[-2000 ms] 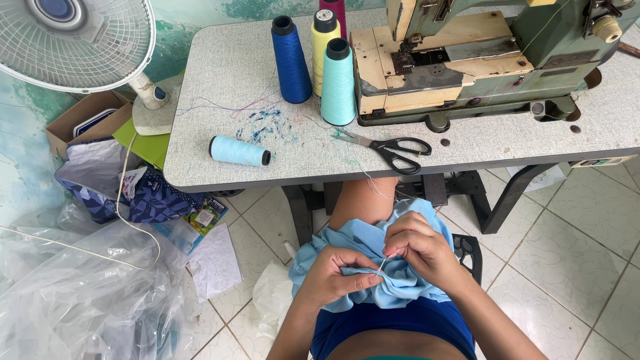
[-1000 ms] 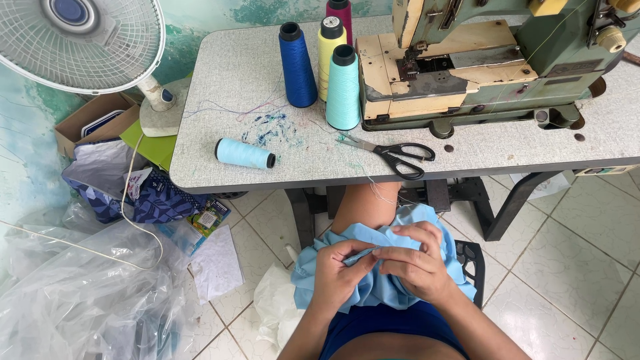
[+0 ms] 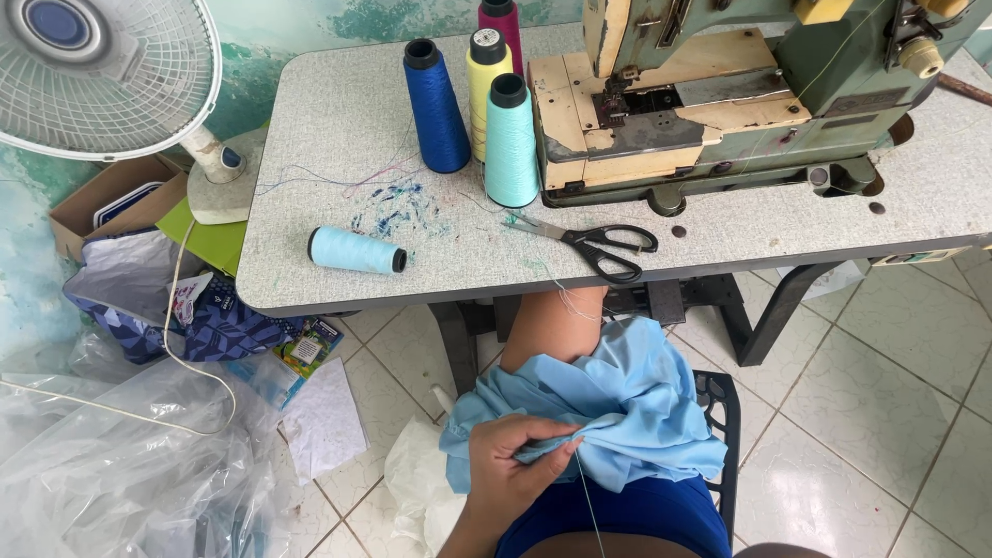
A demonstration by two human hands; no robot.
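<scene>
Light blue fabric [image 3: 620, 395] lies gathered across my lap. My left hand [image 3: 519, 465] pinches a fold of it between thumb and fingertips. From that pinch a thin thread [image 3: 590, 504] runs down, taut, to the bottom edge of the view. My right hand is out of view. On the table in front lie black-handled scissors [image 3: 593, 246] with parted blades, and a light blue thread cone [image 3: 356, 250] on its side. Upright stand a dark blue cone [image 3: 438, 108], a mint cone [image 3: 511, 147], a yellow cone [image 3: 479, 77] and a magenta cone [image 3: 502, 23].
An industrial sewing machine [image 3: 697, 116] stands on the table [image 3: 279, 194]. A white fan [image 3: 93, 70] is at the left, with its cord hanging over plastic sheeting [image 3: 139, 473], a cardboard box [image 3: 68, 217] and bags. Beneath the table is a dark metal leg [image 3: 775, 310].
My right hand has left the fabric and gone out of view; both hands were on it before. The thread now stretches downward from my left hand.
</scene>
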